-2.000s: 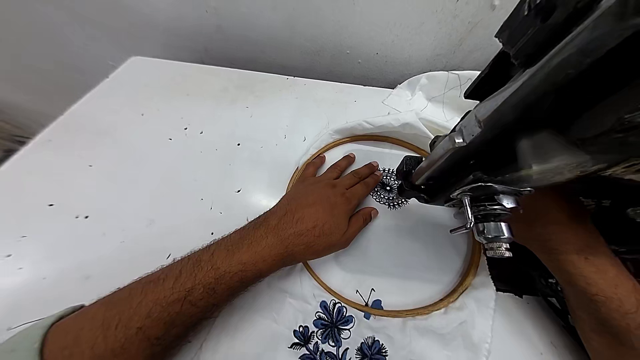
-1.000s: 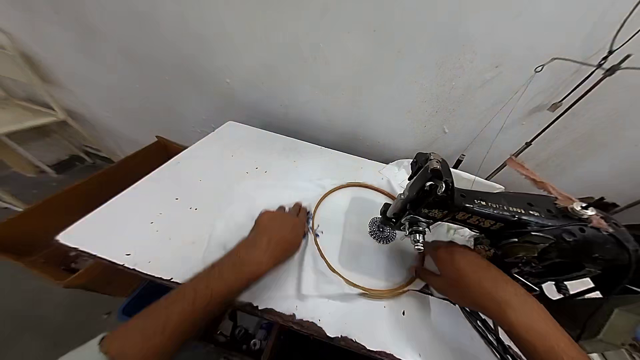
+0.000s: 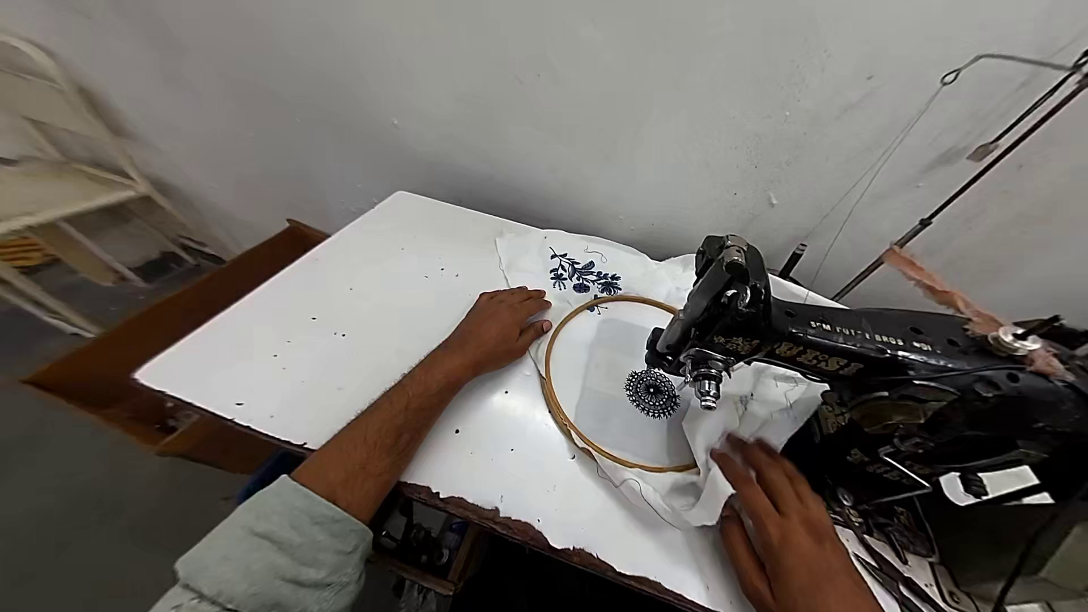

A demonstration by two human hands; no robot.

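White fabric [image 3: 625,340] is stretched in a round wooden embroidery hoop [image 3: 551,382] on the table. A dark round motif [image 3: 652,393] is stitched inside the hoop, just left of the presser area of a black sewing machine [image 3: 858,340]. Beyond the hoop, dark blue embroidered flowers [image 3: 585,276] show on the cloth. My left hand [image 3: 506,327] lies at the hoop's upper left, fingers on the fabric's edge. My right hand [image 3: 773,518] is at the loose cloth right of the hoop's lower edge; its fingers are blurred, and whether they grip the cloth is unclear.
The white tabletop [image 3: 340,314] extends left, with a ragged front edge. Metal scissors [image 3: 901,578] lie by the machine's base. Thread runs from a stand [image 3: 960,183] behind the machine. A brown wooden box [image 3: 170,340] and a pale chair [image 3: 68,187] stand at left.
The hooped fabric has been turned: the blue flowers, below the hoop two seconds ago, are now beyond it. My right hand has moved from beside the needle area down to the cloth's near edge.
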